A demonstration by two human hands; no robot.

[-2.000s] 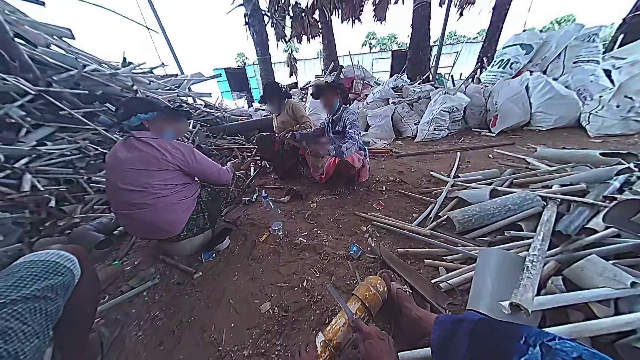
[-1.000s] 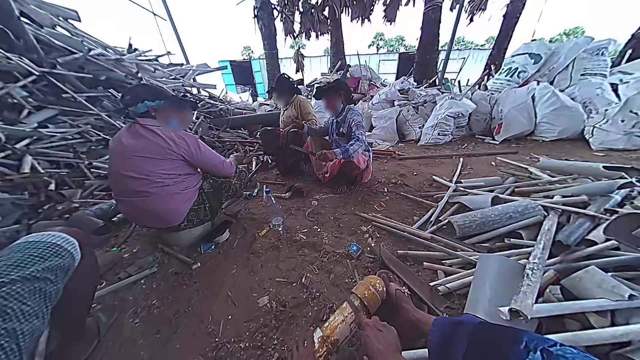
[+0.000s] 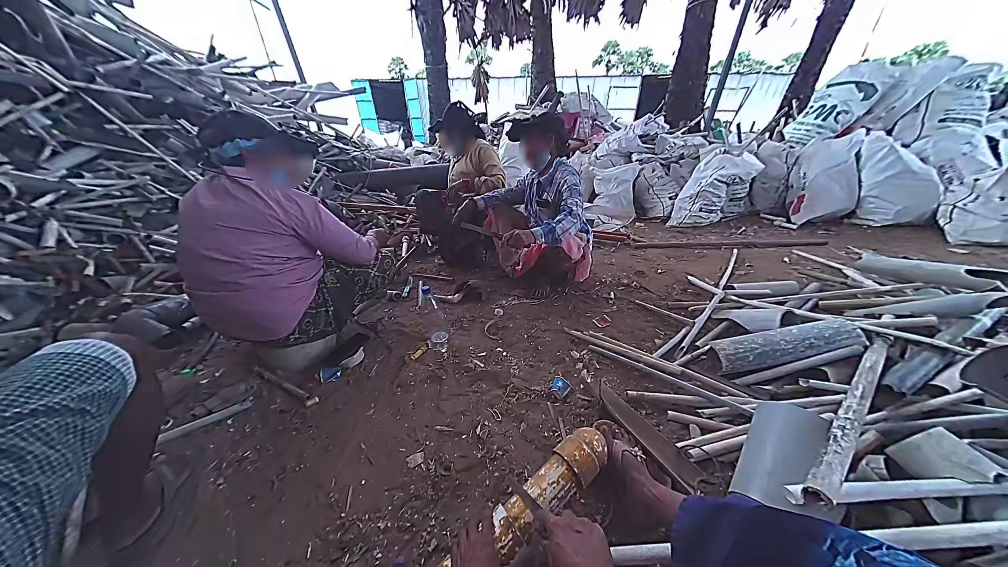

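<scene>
A yellow pipe (image 3: 551,484) with worn, pale patches and a wider collar at its far end lies slanting on the dirt at the bottom centre. My left hand (image 3: 476,543) rests against the pipe's near left side, cut by the lower edge of the view. Beside it, my right hand (image 3: 577,542) is closed on the handle end of a knife. The dark knife blade (image 3: 526,498) lies across the top of the pipe. My bare foot (image 3: 642,484) is against the collar's right side.
Cut pipes (image 3: 787,345) lie heaped at right, with a long flat strip (image 3: 646,433) beside my foot. Several people squat ahead and at left. A plastic bottle (image 3: 431,311) and a blue cup (image 3: 560,387) are on the dirt. White sacks (image 3: 898,181) stand behind.
The blade, raised off the pipe two seconds ago, now lies against it. My right hand has stayed on the knife. The person in the checked shirt has moved their arms.
</scene>
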